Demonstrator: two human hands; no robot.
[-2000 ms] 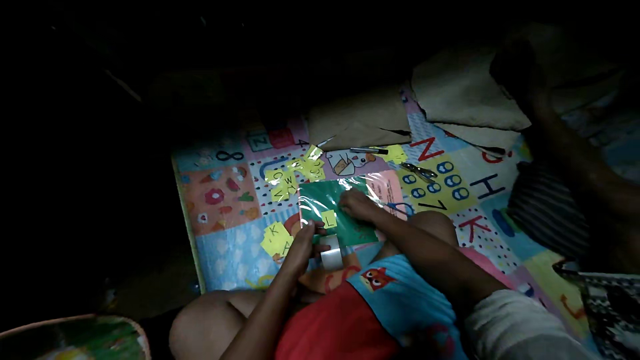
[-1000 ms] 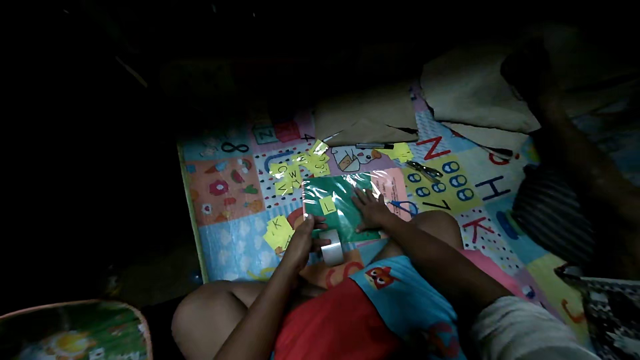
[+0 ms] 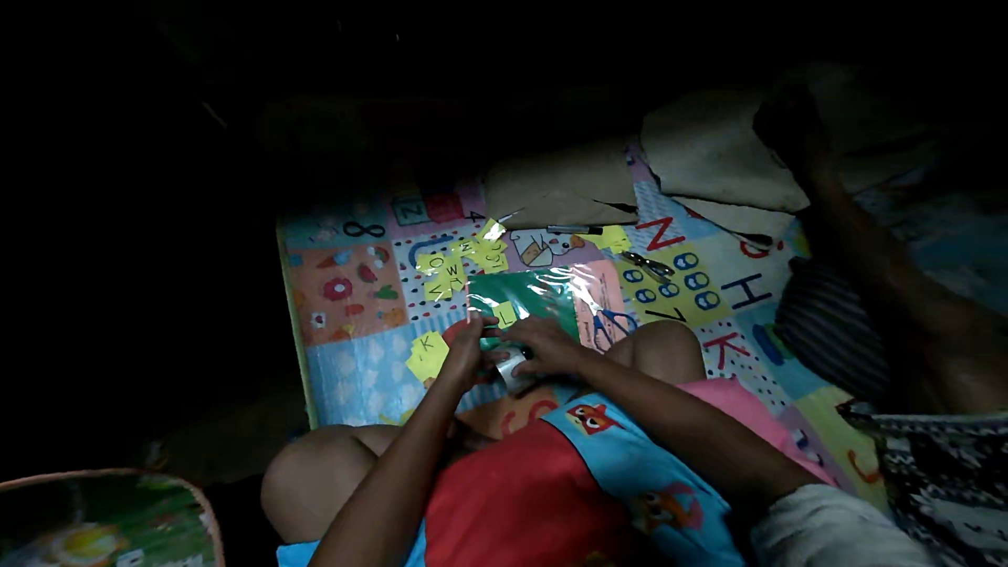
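A green sheet (image 3: 535, 291) under shiny clear plastic lies before me, with a yellow paper piece (image 3: 505, 315) bearing a letter on it. My left hand (image 3: 470, 354) is at the sheet's near left corner, fingers bent beside a pale, shiny small object (image 3: 512, 368) whose kind I cannot tell. My right hand (image 3: 547, 346) reaches over that object's right side, fingers curled. Whether either hand grips it is unclear. Blue-handled scissors (image 3: 613, 324) lie over a pink sheet (image 3: 600, 285) to the right. Yellow lettered papers (image 3: 445, 276) are scattered beyond, and another yellow paper (image 3: 428, 356) is left of my left hand.
A patterned alphabet mat (image 3: 354, 354) spreads beneath. Beyond the green sheet lie a marker (image 3: 575, 230), a metal tool (image 3: 647, 266) like pliers or snips, and brown cardboard (image 3: 559, 185). Another person's limb (image 3: 858, 228) is at the right. A round-edged printed object (image 3: 110, 520) is at the lower left.
My right hand has come down from the green sheet's middle to the pale object beside my left hand. Its fingers were spread on the sheet one second ago.
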